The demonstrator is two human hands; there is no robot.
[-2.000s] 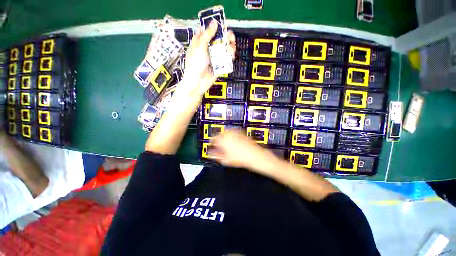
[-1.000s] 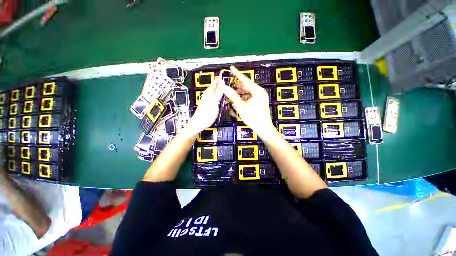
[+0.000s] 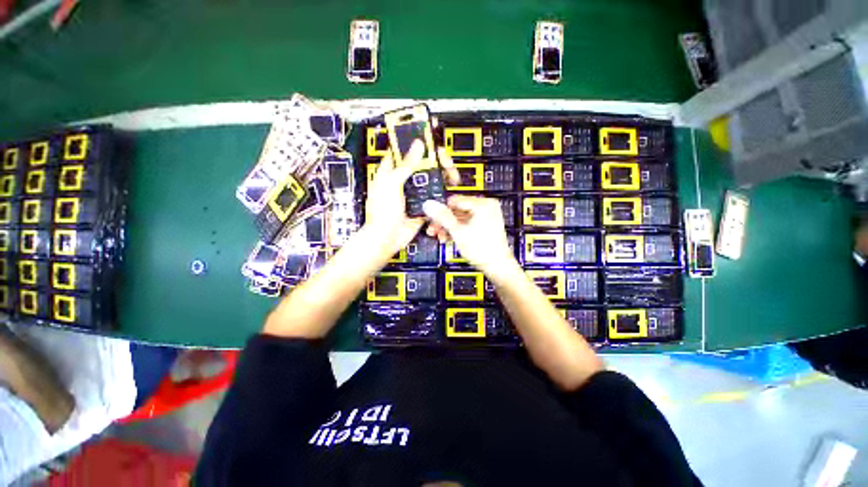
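Note:
My left hand (image 3: 388,202) holds a black front housing (image 3: 422,179) with a yellow screen frame, face up and tilted over the tray's upper left. My right hand (image 3: 479,231) has its thumb and fingers at the housing's keypad end. Whether a board is inside is hidden. The blister tray (image 3: 400,321) holds rows of similar housings; its lower-left pocket and one in the right column show bare shiny plastic. A pile of pale board units (image 3: 298,143) lies left of the tray, with one yellow-framed housing (image 3: 286,197) on it.
Board units (image 3: 363,52) lie on the belt behind the pale rail (image 3: 190,116). Two pale slabs (image 3: 731,225) lie right of the tray. A perforated grey box (image 3: 795,124) stands at right. Another tray (image 3: 116,228) and a person's arm (image 3: 36,380) are at left.
Earlier my left hand held a pale board unit and my right hand was low over the tray. Both hands then met above it; now a yellow-framed housing shows face up. Belt units have shifted left.

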